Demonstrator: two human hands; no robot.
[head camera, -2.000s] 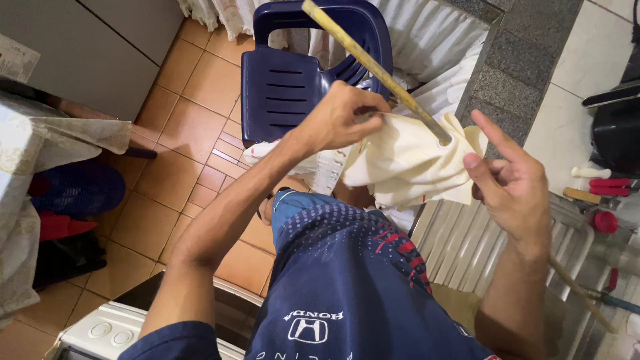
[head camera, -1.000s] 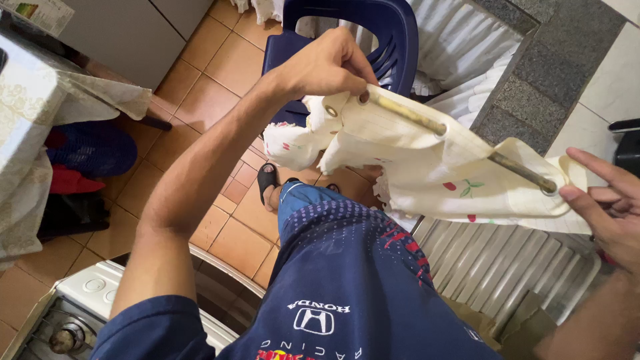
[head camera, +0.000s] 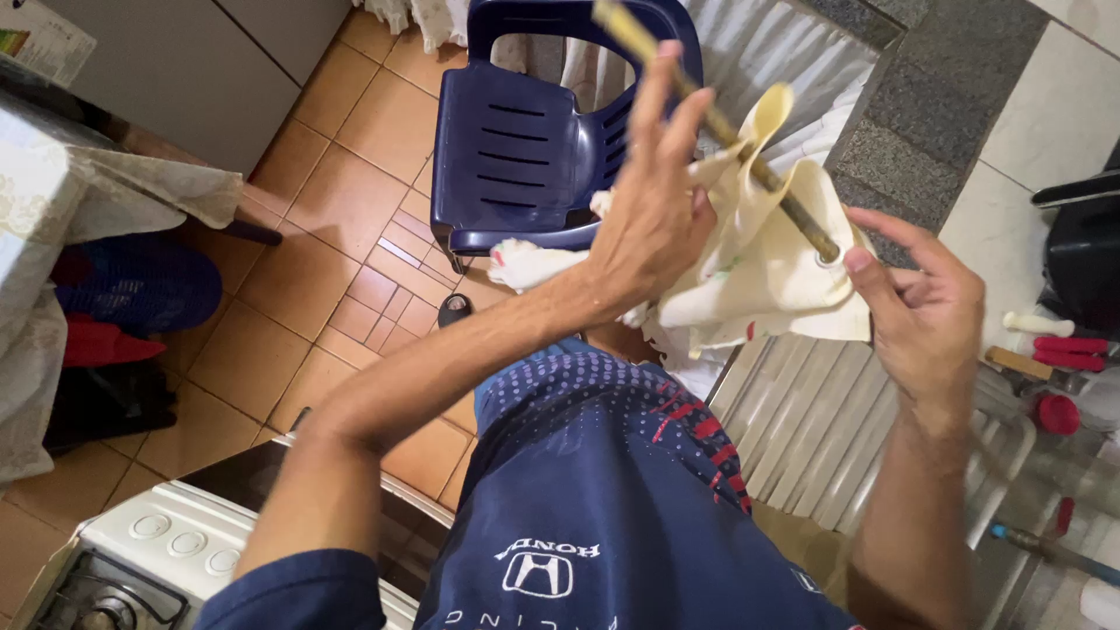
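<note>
A cream curtain (head camera: 770, 284) with metal eyelets and small red and green prints is bunched in front of me. A worn, yellowish rod (head camera: 726, 131) runs slantwise through several of its eyelets, its lower end at an eyelet near my right hand. My right hand (head camera: 927, 306) pinches the curtain's edge between thumb and fingers beside that eyelet. My left hand (head camera: 656, 184), slightly blurred, is at the bunched cloth, its fingers raised and spread alongside the rod; whether its thumb grips the cloth is unclear. The rod's upper end rises over the chair.
A dark blue plastic chair (head camera: 516, 149) stands ahead on the tiled floor (head camera: 306, 271). At right is a ribbed metal drainboard (head camera: 796, 420) beside a granite edge (head camera: 919, 105). A white gas stove (head camera: 166, 525) is at lower left, a cloth-covered table (head camera: 44, 175) at left.
One second ago the curtain was stretched along the rod between my hands; now it is bunched, and the rod's upper end sticks out. My left hand's fingers have lifted and spread.
</note>
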